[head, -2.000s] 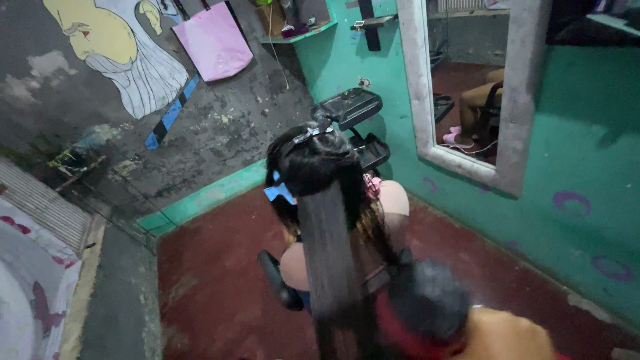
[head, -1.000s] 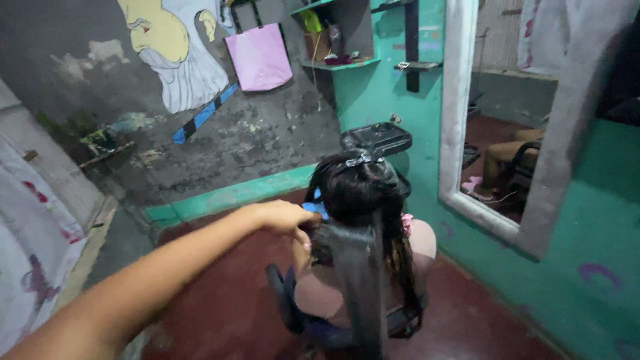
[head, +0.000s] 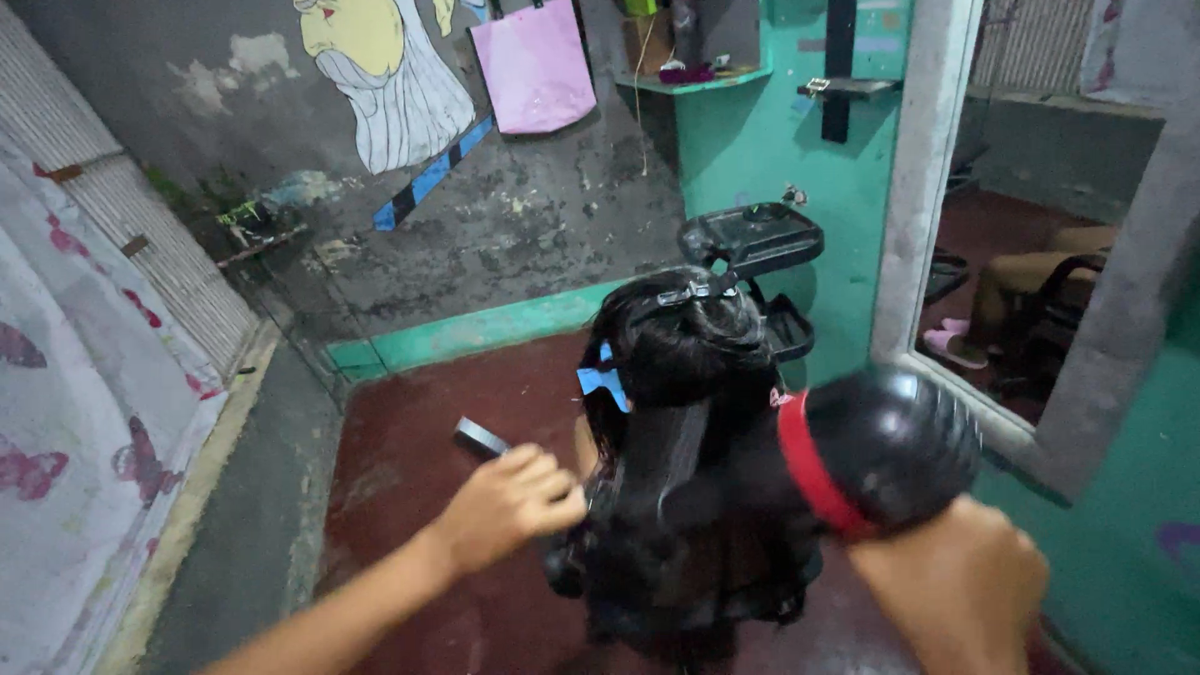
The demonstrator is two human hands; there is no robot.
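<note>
A person with long black hair [head: 675, 375] sits with their back to me. My left hand [head: 516, 502] is closed around a dark handled tool [head: 481, 438], perhaps a hairbrush or comb, whose end sticks out past the fingers beside the hair. My right hand [head: 956, 572] grips a black hair dryer with a red band [head: 877, 450], its barrel pointing left across the hair lengths. A silver clip [head: 696, 293] holds the hair on top, and a blue clip [head: 605, 378] sits at the left side of the head.
A black tray trolley [head: 755, 239] stands just beyond the seated person. At right a mirror in a pale frame [head: 923, 234] leans or hangs by the green wall. A pink bag [head: 534, 70] hangs on the grey wall, beside a small green shelf [head: 703, 82]. A patterned curtain [head: 84, 394] is at left.
My left hand, at the side of the hair one second ago, is now lower with a tool visible in it. My right hand and the dryer, out of view then, are back in view.
</note>
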